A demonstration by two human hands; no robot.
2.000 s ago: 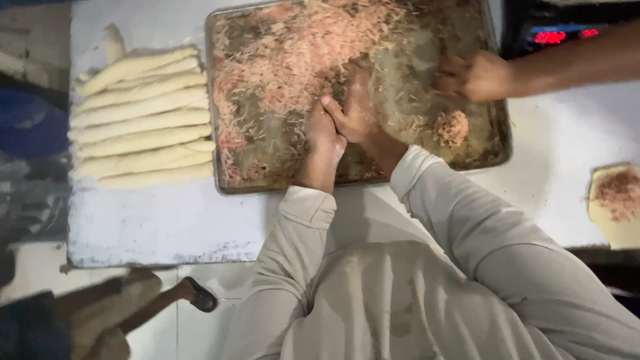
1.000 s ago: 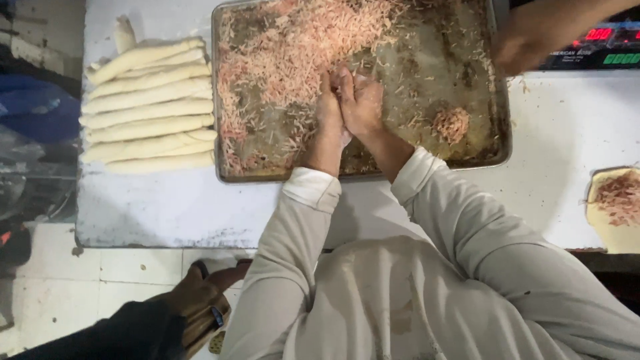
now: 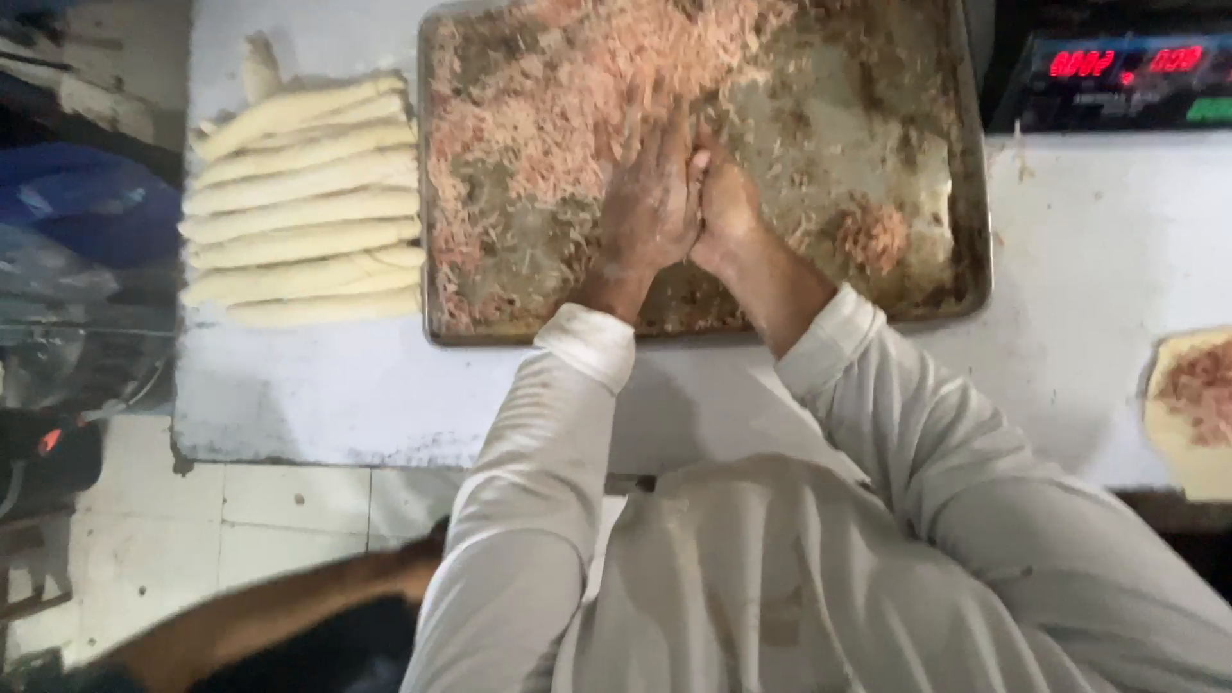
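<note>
My left hand (image 3: 652,197) and my right hand (image 3: 729,202) meet over the middle of a worn metal baking tray (image 3: 626,335), palms toward each other, fingers pointing to the far side. Whether anything lies between the palms is hidden. Just beyond and left of my hands spreads a heap of pinkish shredded filling (image 3: 568,125), which looks like shredded meat. A small separate clump of the filling (image 3: 873,234) rests on the tray to the right of my right wrist.
Rolled dough strips (image 3: 303,202) lie side by side left of the tray. A digital scale (image 3: 1116,82) with a lit display stands at the back right. Flattened dough topped with filling (image 3: 1193,404) lies at the right edge. Another person's arm (image 3: 279,606) reaches in at lower left.
My hands stay together over the tray; their fingers now point more plainly toward its far side. The other person's hand at the tray's right side has gone from view.
</note>
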